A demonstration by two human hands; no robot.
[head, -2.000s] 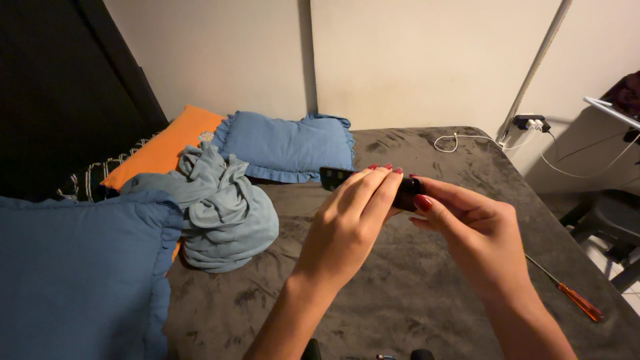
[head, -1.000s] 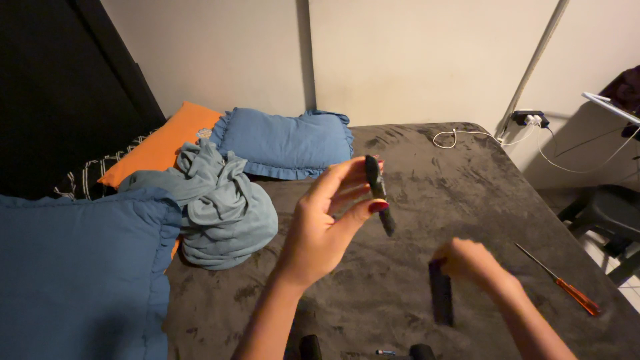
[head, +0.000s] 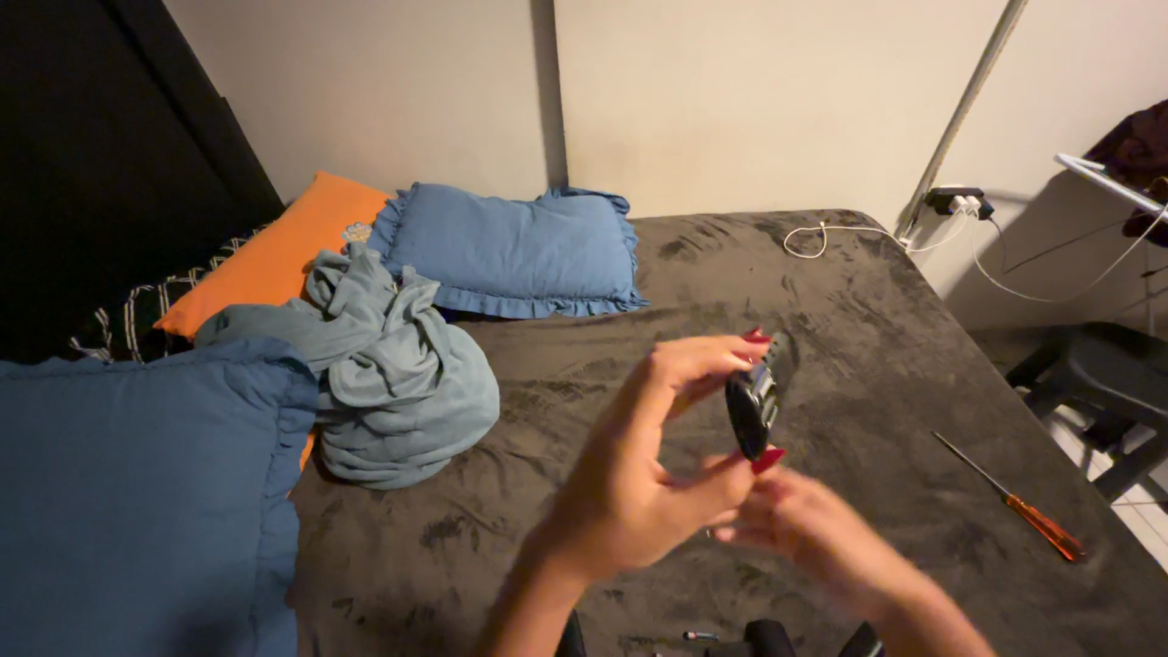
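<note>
A small black handheld device (head: 754,406), seen edge-on, is gripped by its ends between the fingers and thumb of my left hand (head: 639,456). What kind of device it is, I cannot tell. My right hand (head: 808,534), blurred, is just below it beside my left thumb; whether anything is in its fingers is hidden. A small cylindrical object, perhaps a battery (head: 701,636), lies at the bottom edge near dark objects (head: 768,639) that are partly cut off. To the right, a screwdriver with an orange handle (head: 1045,527) rests on the dark bedcover (head: 876,365).
Blue ruffled pillows (head: 516,251), an orange pillow (head: 283,246) and a crumpled grey-blue cloth (head: 401,392) occupy the left side. A white cable (head: 805,246) runs to a black power strip (head: 958,203) by the wall. A black stool (head: 1113,365) stands beyond the right edge.
Both hands held the device two seconds ago. One second ago my right hand was apart, low at the right, with a flat dark piece; it is now beside my left hand.
</note>
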